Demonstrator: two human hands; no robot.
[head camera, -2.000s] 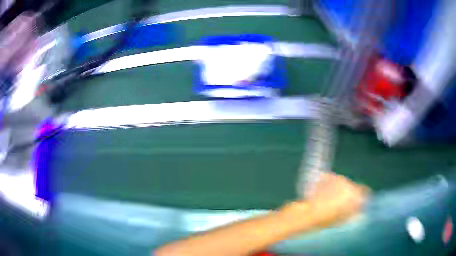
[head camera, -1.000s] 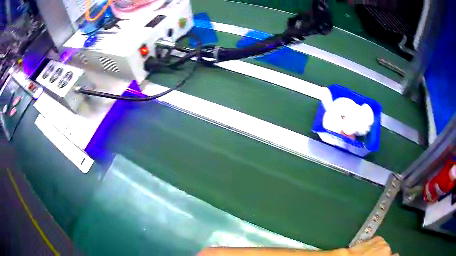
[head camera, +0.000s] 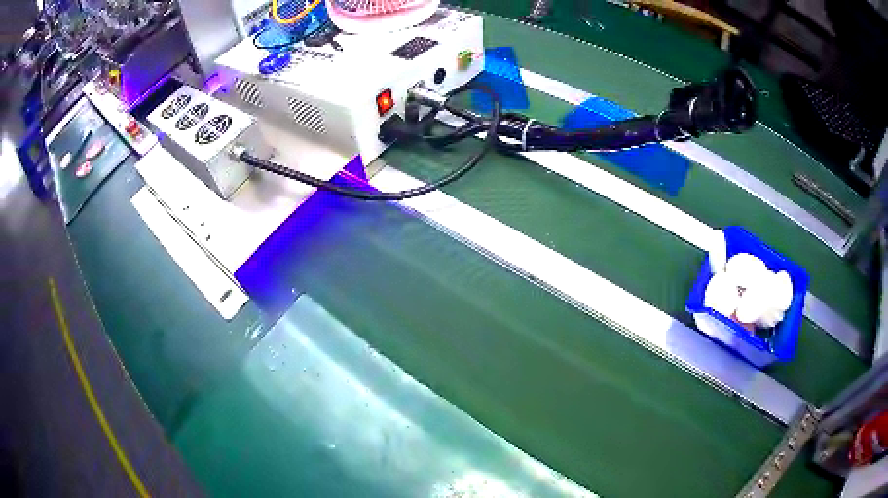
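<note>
Neither of my hands is in view. The grey fixture bar (head camera: 785, 454) lies slanted at the lower right, with a row of small parts along it. Its lower end is cut off by the bottom edge, so I cannot tell whether a hand holds it. The blue bin (head camera: 748, 343) with white lumps (head camera: 748, 290) stands behind it, over the metal rails. A glossy clear mat (head camera: 341, 374) covers the near bench.
At the left, the white controller (head camera: 336, 117) has a red switch and black cable, beside the fan unit (head camera: 209, 141) with purple glow. A corrugated black hose (head camera: 604, 133) crosses metal rails (head camera: 545, 263). A red bottle (head camera: 869, 440) stands at the right edge.
The view has swung left, so the scene sits further right and lower. The hand and forearm seen earlier at the fixture bar are out of the picture.
</note>
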